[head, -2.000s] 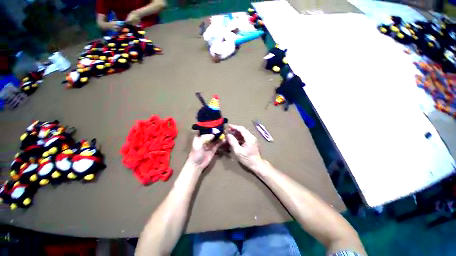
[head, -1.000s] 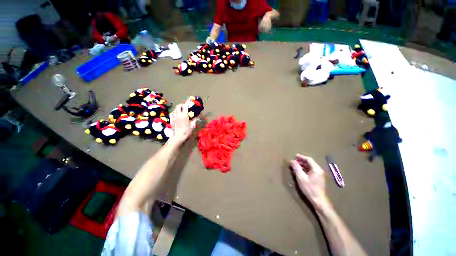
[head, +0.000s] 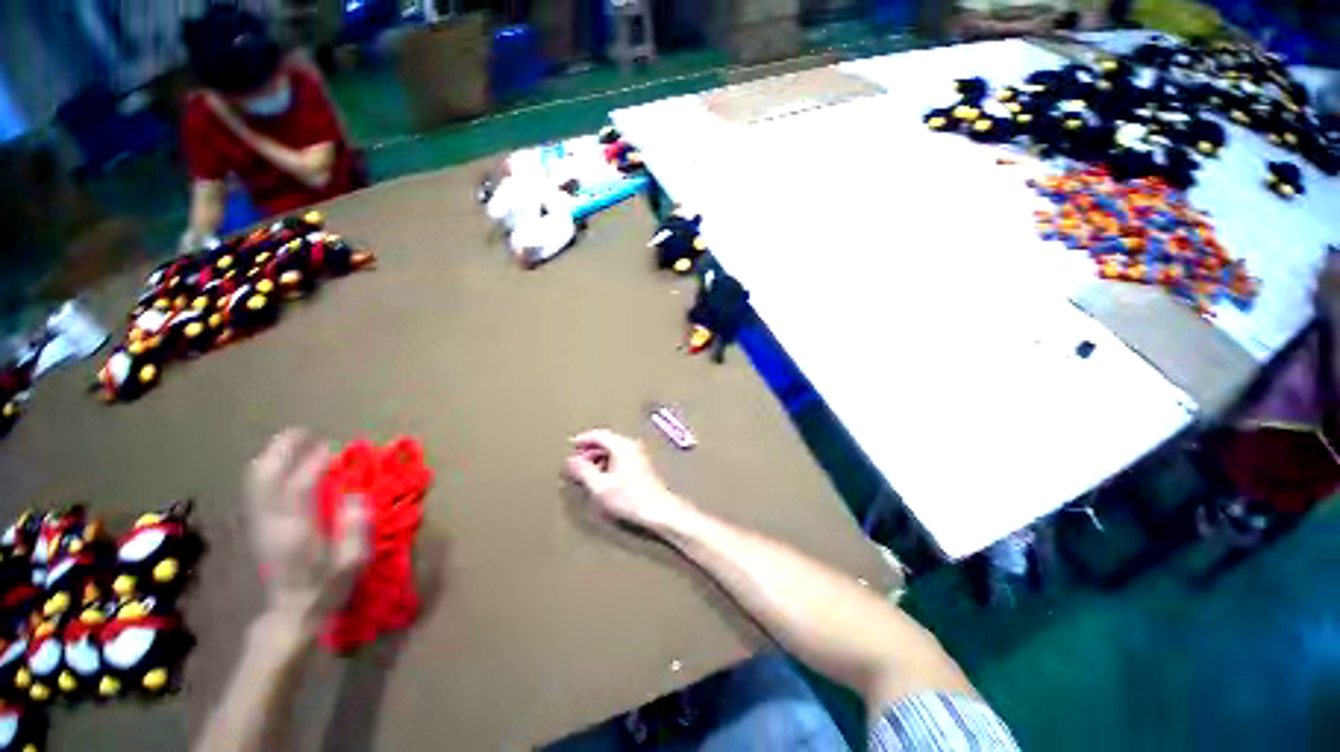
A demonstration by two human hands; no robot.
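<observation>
My left hand [head: 301, 526] is blurred, fingers apart, over the left edge of the red scarf pile [head: 385, 566]; nothing shows in it. My right hand [head: 617, 473] rests on the brown table with fingers curled; whether something thin is pinched in it cannot be told. The thread snips [head: 673, 426] lie just beyond my right hand, not touched. Finished penguins with red scarves [head: 91, 632] stand in a cluster at the lower left, cut off by the picture's edge.
Brown table [head: 500, 353] bears another penguin heap [head: 221, 294] at the far left, a white plush bundle [head: 537, 221] and two black penguins [head: 716, 306] at its right edge. White table [head: 911, 294] holds black penguins and orange-blue pieces. A person [head: 272, 132] sits across.
The penguin first held in both hands was put at the left cluster by my left hand, which is now empty over the scarf pile. The view has swung left and then back right.
</observation>
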